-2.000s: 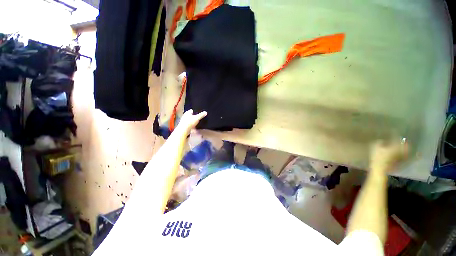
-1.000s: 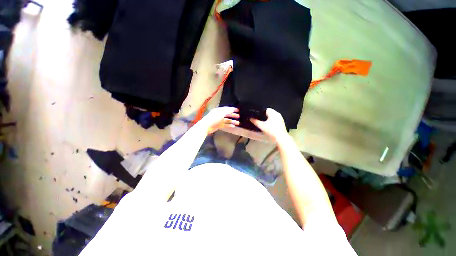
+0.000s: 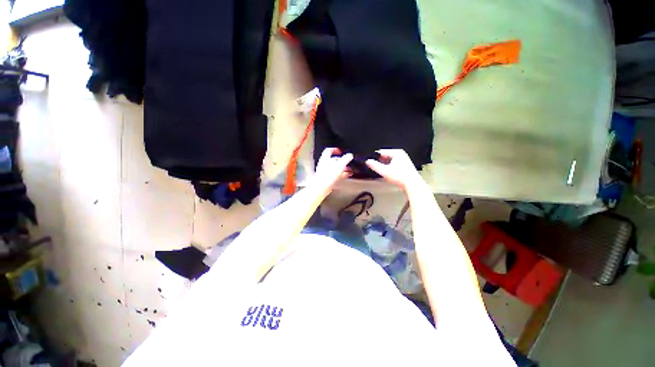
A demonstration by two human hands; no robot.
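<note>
A stack of black panels (image 3: 377, 79) lies on the near left part of the pale table (image 3: 531, 136). My left hand (image 3: 334, 168) and my right hand (image 3: 391, 168) are at its near edge, a short gap apart, with the fingers gripping the black cloth there. How many layers they hold cannot be told. An orange strip (image 3: 495, 54) sticks out to the right of the stack. Another orange strip (image 3: 294, 161) hangs at its left, below a small white scrap (image 3: 309, 99). A white-handled tool (image 3: 572, 173) lies near the table's right corner.
A long black cloth pile (image 3: 201, 86) hangs over a support left of the table, with ruffled black pieces (image 3: 111, 54) beyond it. A red stool (image 3: 517, 265) and a dark slatted crate (image 3: 596, 247) stand under the table's right end. Scraps (image 3: 384, 247) litter the floor.
My right hand has come from the table's right corner, where the white-handled tool now lies, to the stack's near edge beside my left hand. The view has shifted, showing more of the left pile.
</note>
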